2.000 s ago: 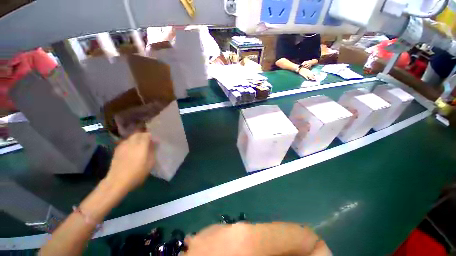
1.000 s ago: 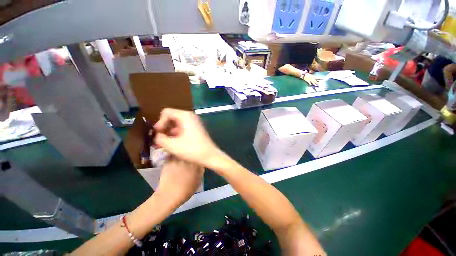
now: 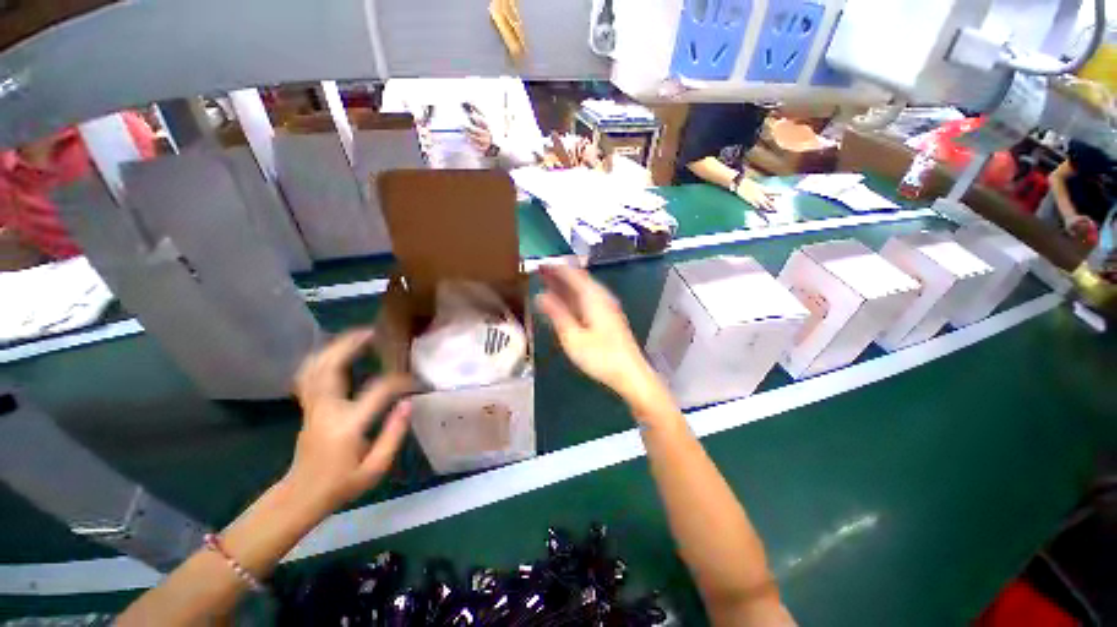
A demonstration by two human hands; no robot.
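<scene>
An open carton [image 3: 475, 431] stands on the green belt in front of me, its brown-lined lid [image 3: 451, 227] upright. Inside it sits a white rounded product [image 3: 472, 353] with dark slots, under clear film. My left hand [image 3: 348, 410] is at the carton's left side, fingers apart, holding nothing. My right hand [image 3: 594, 321] is just right of the carton, slightly blurred, fingers apart and empty. A heap of black coiled cables [image 3: 490, 594] lies at the near edge below my hands. No cable shows inside the carton.
Closed white cartons [image 3: 725, 333] stand in a row at right. Grey-looking open cartons [image 3: 221, 288] stand at left and back. Flat papers or cartons [image 3: 609, 211] lie across the belt. A rail with blue sockets [image 3: 713, 39] hangs above. People's hands [image 3: 756, 194] show on the far side.
My hands were together over the carton's opening and have moved apart to its two sides. The carton now faces me more squarely and the white product inside is uncovered to view.
</scene>
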